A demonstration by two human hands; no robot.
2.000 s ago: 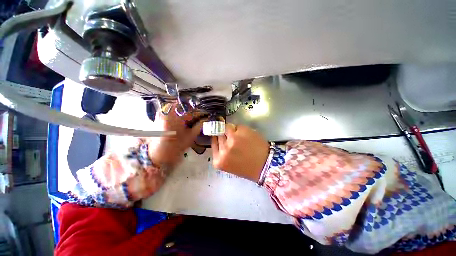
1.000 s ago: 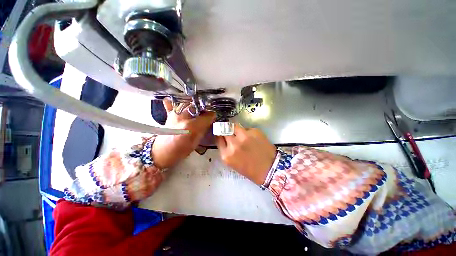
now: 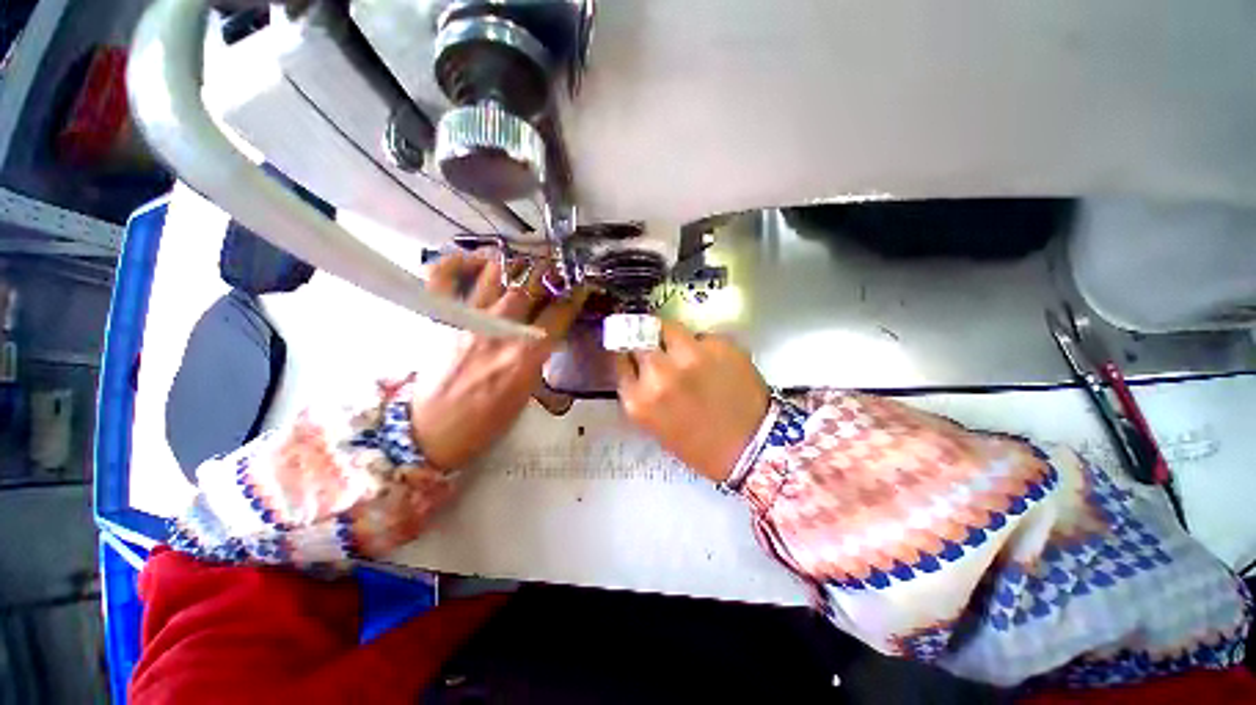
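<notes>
My left hand is just left of the needle area, fingers spread forward under the wire thread guides. My right hand is right of it, its fingers bent down beside the small white tension dial. A dark workpiece shows between the hands, and most of it is hidden under the fingers and machine parts. My right fingertips pinch its edge. Whether my left fingers grip it or lie on it cannot be told. The needle itself is hidden.
The white machine head spans the top, with a silver knurled knob and pale curved bar. A dark flat panel and smaller black piece lie left. Red-black snips lie right. A blue bin edge is far left.
The view has shifted, so the machine head and knob sit further right. My left hand's fingers are more spread and more of the dark workpiece shows between the hands. My right hand stays beside the dial.
</notes>
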